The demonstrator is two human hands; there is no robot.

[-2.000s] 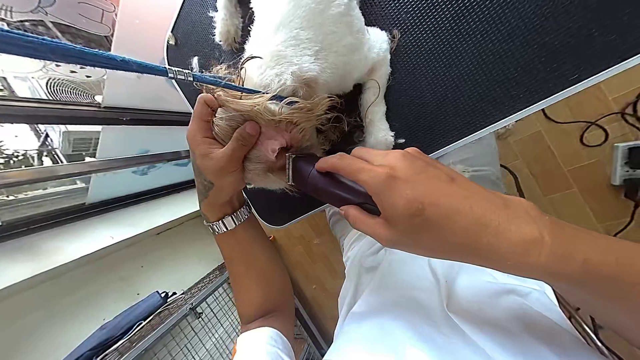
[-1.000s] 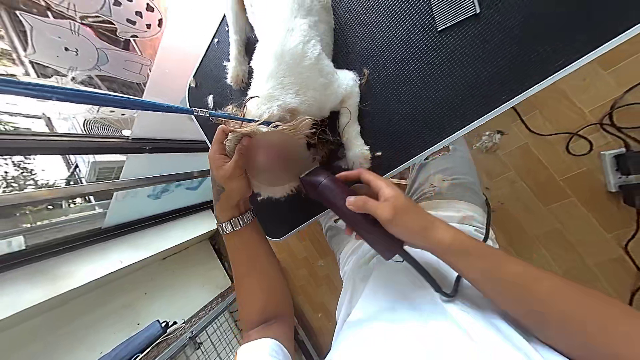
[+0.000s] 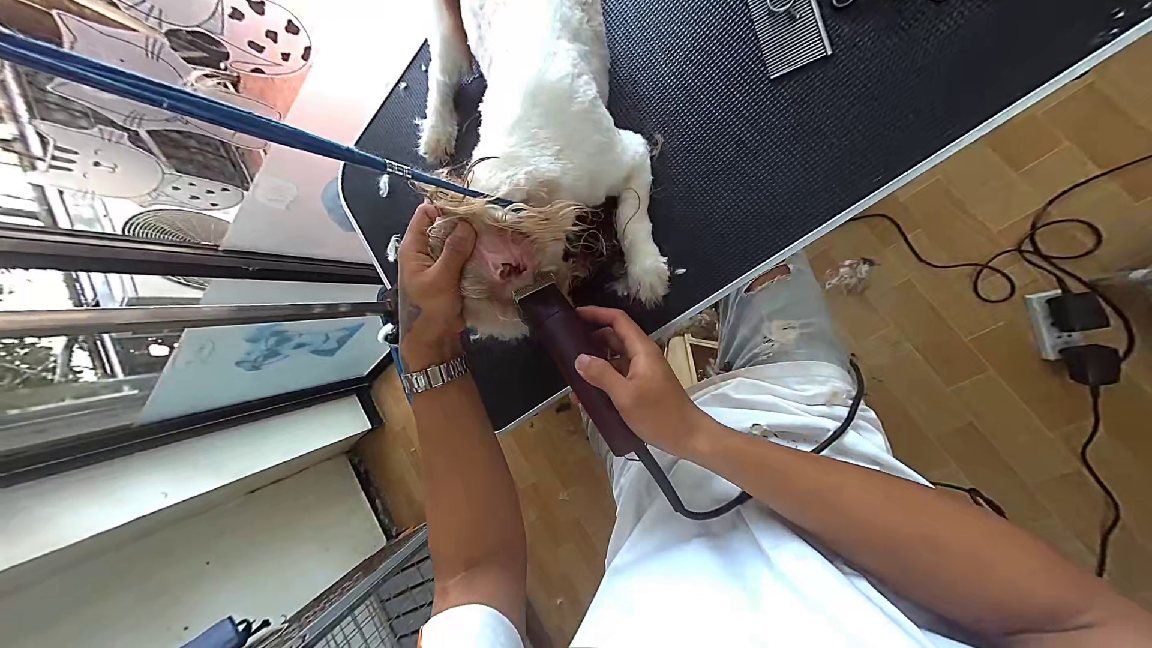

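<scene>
A white dog (image 3: 549,117) with tan, longer hair on its ear lies on a black textured grooming table (image 3: 720,144). My left hand (image 3: 436,270) grips the dog's ear flap (image 3: 486,252), folded back so that the pink inner side shows. In my right hand (image 3: 630,373) is a dark purple corded electric clipper (image 3: 580,364), its blade at the lower edge of the ear opening. A blue grooming loop (image 3: 333,148) runs from the upper left to the dog's neck area, where hair hides its end.
A metal comb (image 3: 792,36) lies on the table's far part. Black cables and a power strip (image 3: 1057,324) are on the tiled floor at right, near a hair tuft (image 3: 850,274). A window frame (image 3: 189,319) stands at left, a wire cage (image 3: 378,594) below it.
My right hand has shifted its hold on the clipper, whose body now slants more steeply down from the ear. The left hand still holds the ear. The view has shifted, showing the comb.
</scene>
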